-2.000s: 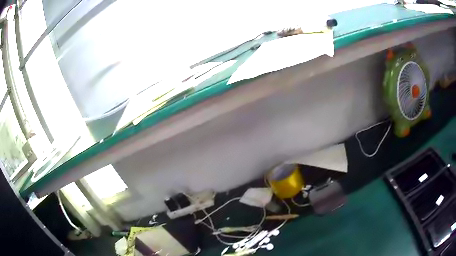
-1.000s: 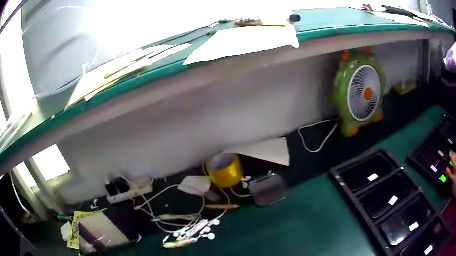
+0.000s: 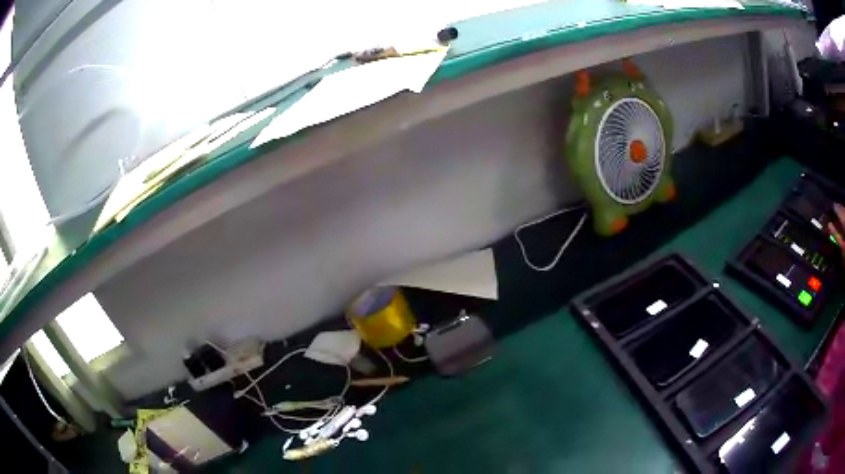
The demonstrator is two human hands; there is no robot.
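Note:
A black compartment tray (image 3: 611,344) lies on the green bench at the right, with a dark glossy handset (image 3: 697,338) in each pocket, each with a white label. A second black tray (image 3: 762,294) lies farther right; one of its handsets (image 3: 795,278) shows red and green blocks, another shows green marks. A hand, seemingly my left hand (image 3: 838,227), is cut off by the right edge, its fingertips over the second tray. Its grip cannot be told. A dark red sleeve shows below it. My right hand is not in view.
Green fan (image 3: 621,153) stands by the wall with a white cord (image 3: 547,264). Yellow tape roll (image 3: 384,319), dark grey pad (image 3: 460,347), tangled earphones (image 3: 334,428), power strip (image 3: 227,363) and dark device (image 3: 199,430) lie leftward. A shelf edge (image 3: 519,60) runs above.
The view has swung right, so things sit farther left and the second tray shows more fully. The hand at the right edge now shows higher in the picture, beside green-lit marks.

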